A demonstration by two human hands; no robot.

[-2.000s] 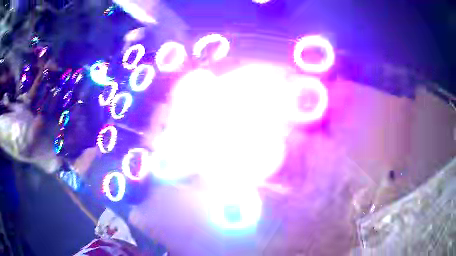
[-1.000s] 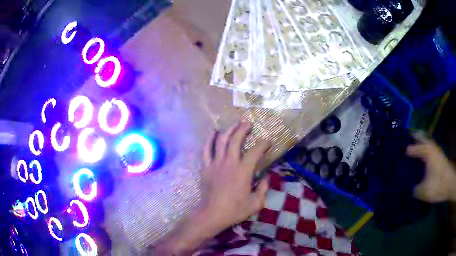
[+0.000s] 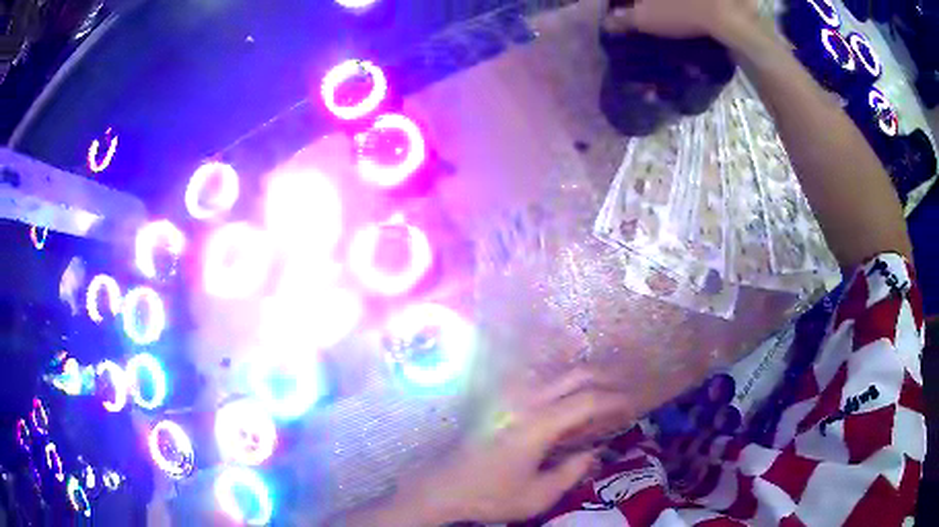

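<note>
My left hand [image 3: 515, 453] is at the bottom centre, low over the tan mat's near edge. It is blurred, with its fingers spread and nothing visible in it. My right hand [image 3: 674, 14] is at the top, partly cut off by the frame edge, and holds dark shells [image 3: 664, 82] beyond the sheets; their exact number cannot be told. LED-ring units [image 3: 389, 254] stand on the left and middle of the bench, glowing pink, white and blue, several washed out by glare. One blue-white unit [image 3: 430, 345] is nearest my left hand.
Whitish sheets with circles [image 3: 721, 206] lie fanned at the right, under my right forearm. More lit rings [image 3: 837, 49] show at the upper right. Dark round parts [image 3: 710, 401] are below the bench edge at the lower right, partly hidden by my checkered sleeve. The tan mat [image 3: 515, 257] shows in the middle.
My right hand has moved from the crate at the lower right to the far top of the bench, now with dark shells in it. My left hand stays low over the mat. The view has shifted.
</note>
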